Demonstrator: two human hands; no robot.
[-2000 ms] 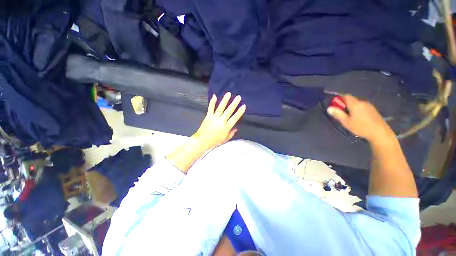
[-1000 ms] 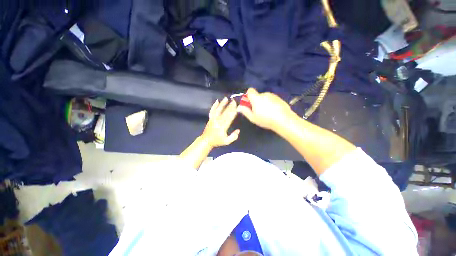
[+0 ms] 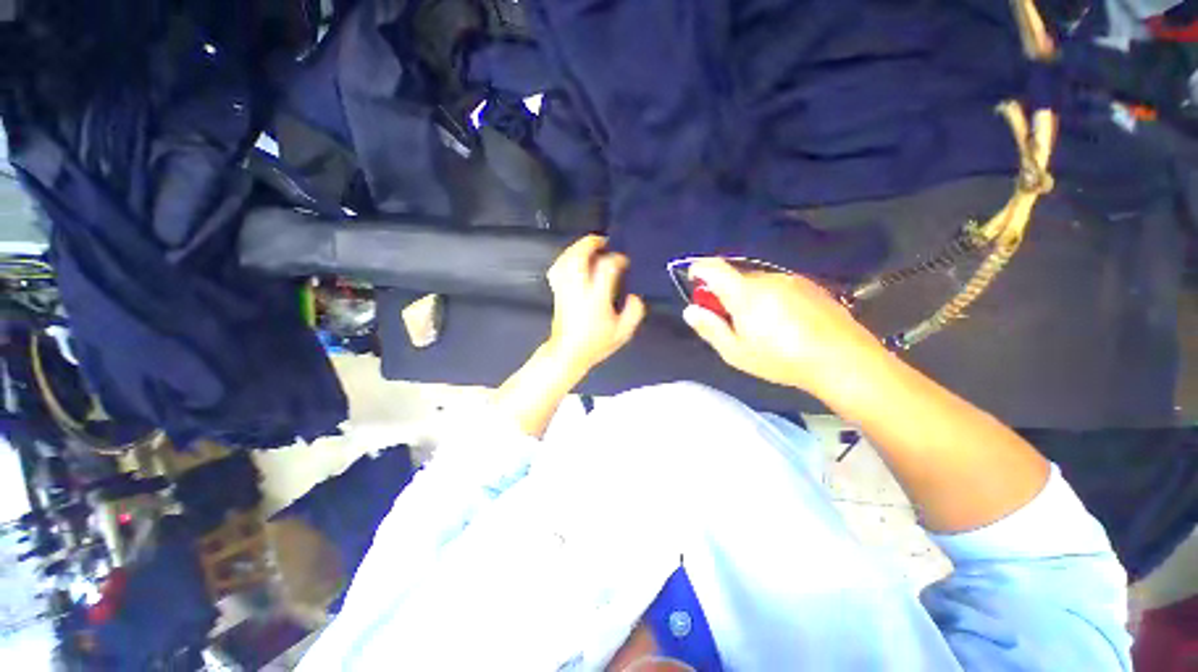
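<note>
A navy garment point(image 3: 657, 223) lies over the dark grey padded sleeve board point(image 3: 434, 256) and the table front. My left hand point(image 3: 587, 305) is at the garment's left edge, its fingers curled on the cloth; the fingertips are partly blurred. My right hand point(image 3: 788, 328) is closed on the handle of the steam iron point(image 3: 706, 301), with its red part showing and its pointed tip towards the left hand. The iron stands on the navy cloth, a short gap right of my left hand. My right hand hides much of the iron.
A small off-white block point(image 3: 422, 320) lies on the table point(image 3: 486, 348) at left. The tan wrapped hose point(image 3: 1001, 236) runs from the iron to the upper right. Navy garments point(image 3: 867, 92) are heaped behind, and others point(image 3: 171, 289) hang at left. Pale floor shows below.
Since the last frame the iron and right hand have moved right, away from my left hand. My left hand's fingers have curled. The camera view has shifted.
</note>
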